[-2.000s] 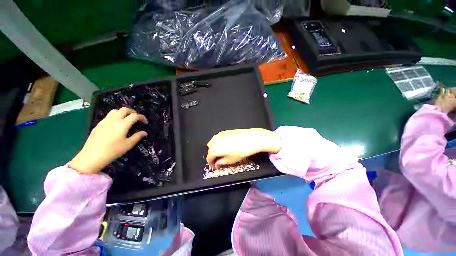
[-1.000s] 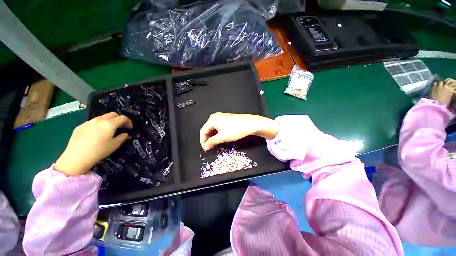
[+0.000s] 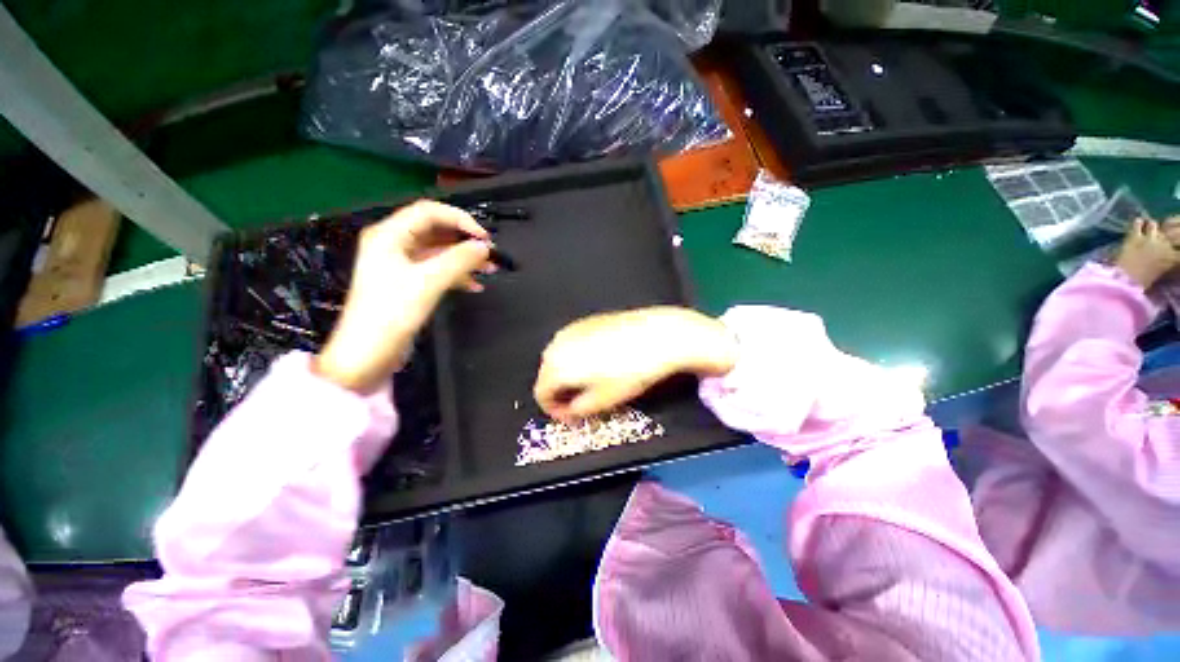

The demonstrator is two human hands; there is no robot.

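Observation:
The black divided tray (image 3: 569,481) lies in front of me. Black plastic parts (image 3: 272,304) heap in its left compartment, and a few more (image 3: 507,211) lie at the far left of the right compartment. My left hand (image 3: 408,278) is over the divider, thumb and fingers pinched on a small black part (image 3: 501,259). My right hand (image 3: 628,362) is bent down at the far edge of the pile of tiny pale inserts (image 3: 589,437); its fingertips are curled under and I cannot tell whether they hold an insert.
A large plastic bag of parts (image 3: 518,84) lies behind the tray on an orange-brown board (image 3: 712,172). A small zip bag (image 3: 774,217) and a black case (image 3: 906,104) are to the right. Another person's hands (image 3: 1145,252) hold clear sheets at far right. A clear plastic box (image 3: 401,582) is below the tray.
My left hand has moved from the left compartment right and away from me, over the divider, with a black part. My right hand has come down from above the pile onto its far edge.

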